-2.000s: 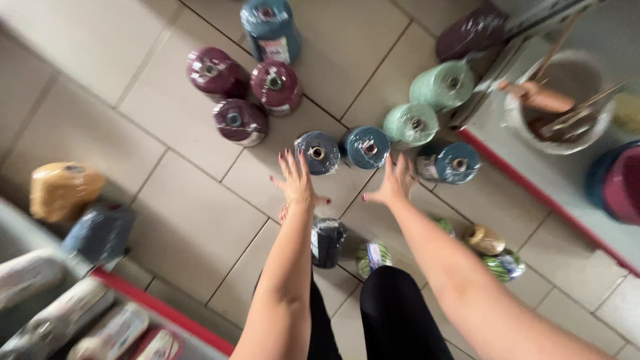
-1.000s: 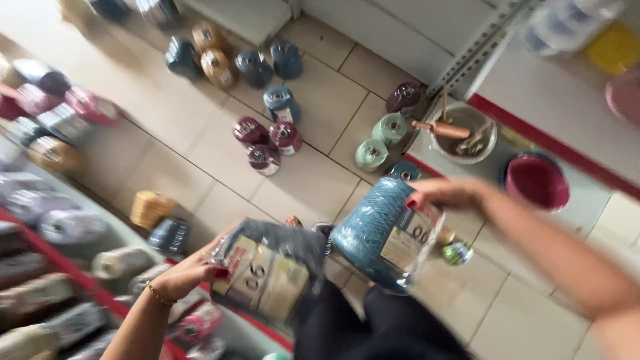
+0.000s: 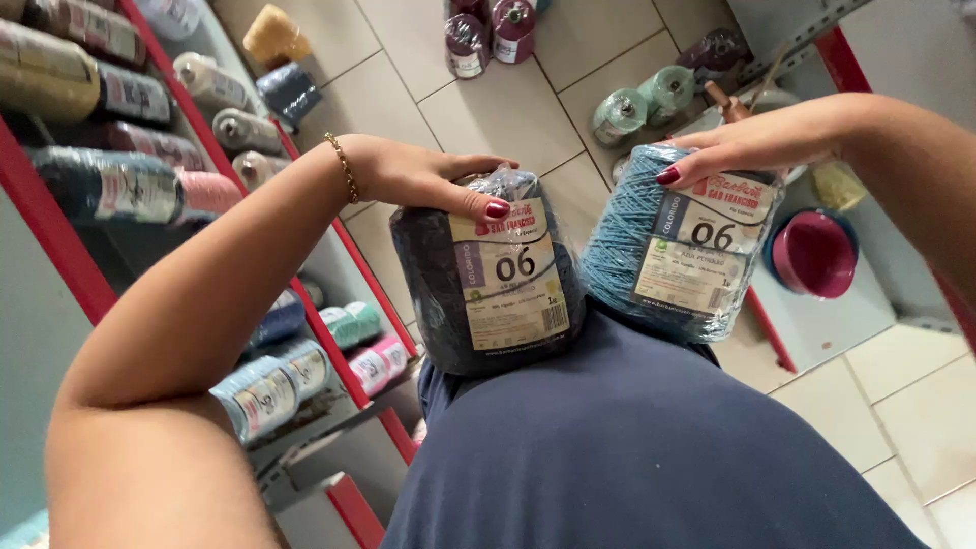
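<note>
My left hand [image 3: 438, 179] grips the top of a dark navy yarn cone [image 3: 427, 282] wrapped in clear plastic. Its label bears writing and faces up at me. My right hand [image 3: 751, 145] holds a lighter blue yarn cone [image 3: 621, 240], also plastic-wrapped and labelled, by its upper end. Both cones rest close to my dark blue shirt [image 3: 610, 435], side by side, their lower parts nearly touching. The fingertips of both hands are partly hidden behind the cones.
Shelves with red edges [image 3: 221, 160] hold many yarn cones at the left. On the tiled floor stand maroon cones [image 3: 467, 46], mint green cones [image 3: 621, 114], a yellow cone [image 3: 274, 34] and a dark blue one [image 3: 288, 91]. A pink bowl [image 3: 814, 253] sits on the right shelf.
Two seconds ago both hands were spread over cones on the floor. Both hands have since taken hold of cones, which are now close against my body. The view has shifted strongly.
</note>
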